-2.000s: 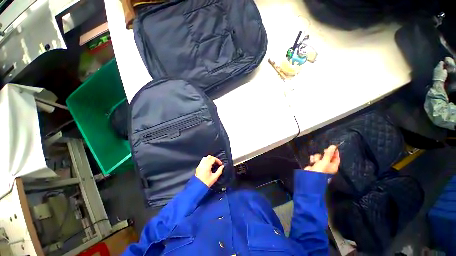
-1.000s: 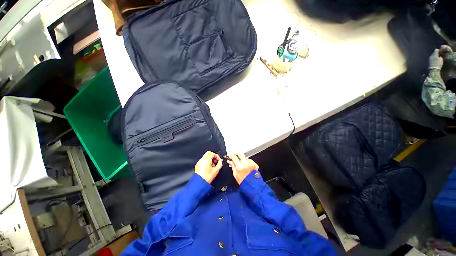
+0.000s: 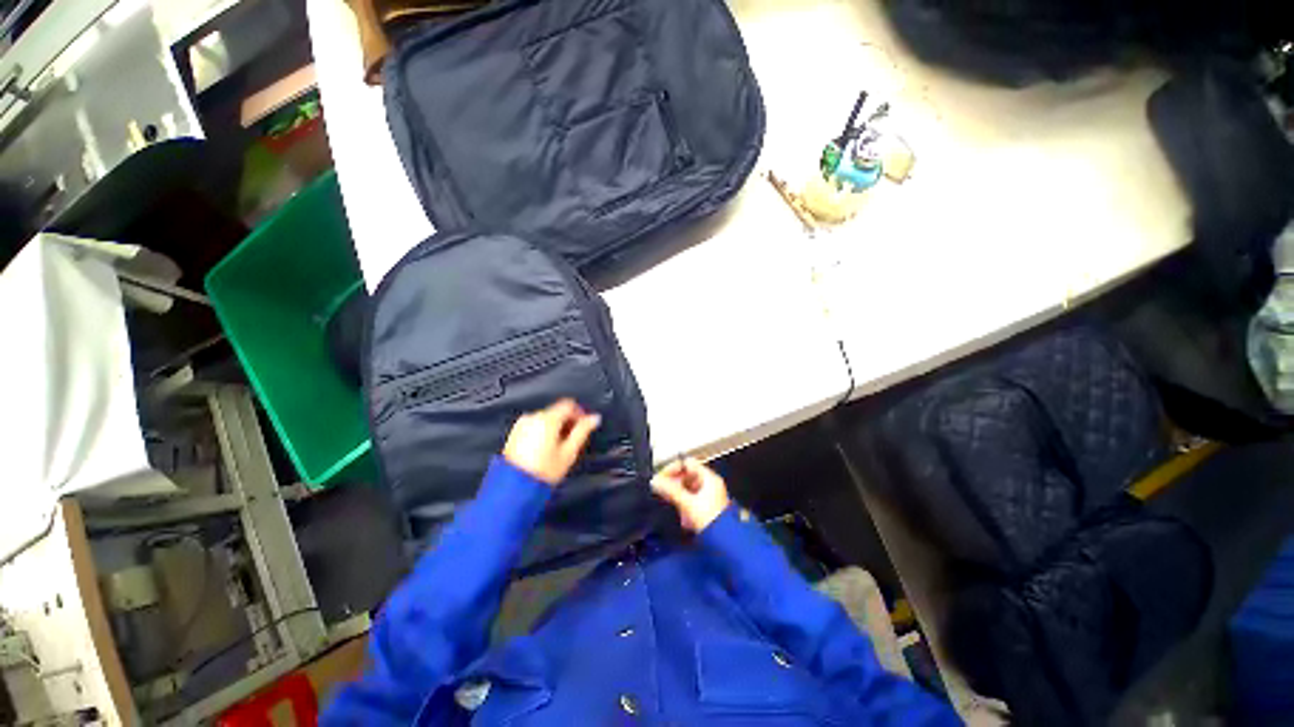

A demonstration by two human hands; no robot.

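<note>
A dark navy backpack panel (image 3: 476, 305) with an arched top and a zipper (image 3: 490, 372) across it leans at the table edge against my body. My left hand (image 3: 551, 440) is over the lower face of the panel, thumb and fingertips close together; whether it pinches anything is too small to tell. My right hand (image 3: 691, 490) is at the panel's lower right edge, fingers bent together, with a tiny dark thing at the fingertips that I cannot make out. A second navy backpack body (image 3: 568, 121) lies flat on the table above the panel.
The white table (image 3: 979, 213) carries a teal and yellow cluster of small items (image 3: 854, 168) and a thin tan tool (image 3: 791, 200). A green bin (image 3: 270, 341) is at the left. Quilted black panels (image 3: 1050, 426) lie at the right below the table. A person's sleeve (image 3: 1273, 341) shows far right.
My left hand has moved up from the panel's lower right edge onto its face. My right hand came in from the far right earlier and stays near the edge. The hands are now apart.
</note>
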